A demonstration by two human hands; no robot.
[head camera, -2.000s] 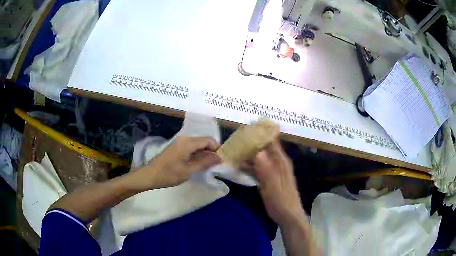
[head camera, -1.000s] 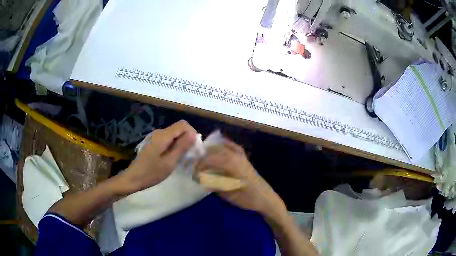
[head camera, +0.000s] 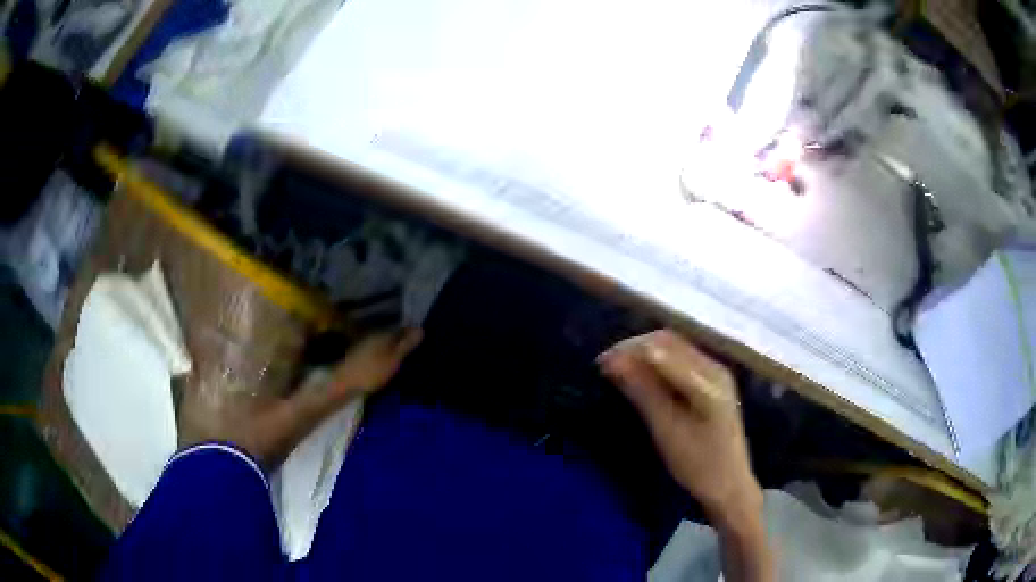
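My left hand (head camera: 369, 366) is blurred, left of my lap and below the table's front edge. An off-white garment piece (head camera: 318, 483) shows below my left wrist, partly covered by the forearm. I cannot tell whether the fingers hold it. My right hand (head camera: 687, 404) is by the table's front edge at centre right, with its fingers curled. A tan tone shows at its fingers, but I cannot tell whether it is the tan template. The sewing machine (head camera: 846, 85) is blurred at upper right, with bright glare at the needle.
The white table (head camera: 511, 102) has a printed ruler along its front edge. A brown stand (head camera: 216, 364) with a yellow frame holds a white cut piece (head camera: 119, 381) at left. More cloth (head camera: 841, 540) lies at lower right. The spec sheet (head camera: 977, 341) is at the right.
My hands have moved apart, the left to the left and the right to the right. The cloth has left my lap's middle and shows at left. The view has shifted and tilted.
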